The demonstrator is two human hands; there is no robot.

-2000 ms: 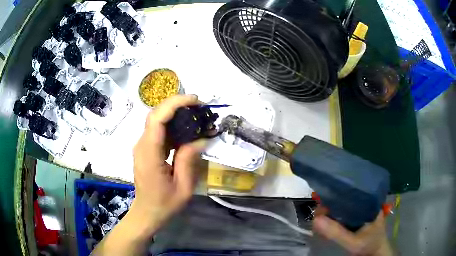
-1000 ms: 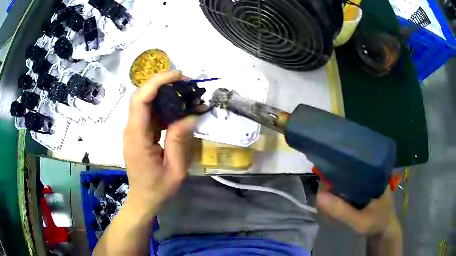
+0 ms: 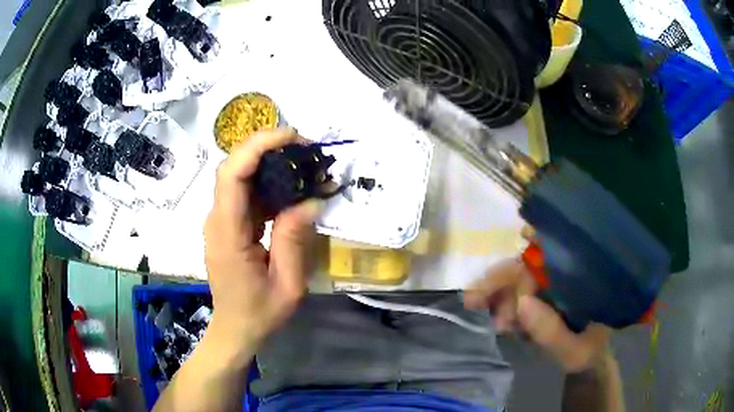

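My left hand (image 3: 261,233) grips a black electrical unit (image 3: 290,179) between fingers and thumb. A thin dark blue lead and a lower dark lead stick out from its right side. A white plastic plate (image 3: 394,211) lies just right of it, with a small dark part in its middle; the lower lead reaches close to that part, and whether they are joined I cannot tell. My right hand (image 3: 555,326) holds the dark blue-grey soldering gun (image 3: 599,241) by its grip, near the orange-red trigger. Its scorched barrel (image 3: 459,129) is blurred and points up-left, its tip away from the plate.
A round tin of yellow grains (image 3: 246,121) stands behind my left hand. A black fan (image 3: 435,48) stands at the back. Black units on white plates (image 3: 179,161) cluster left. A yellow block (image 3: 369,264) lies at the front edge. A white cable (image 3: 418,311) crosses my lap.
The gun's tip has lifted from beside the leads and moved up and right, over the fan's lower part. My left hand still holds the black unit in about the same place.
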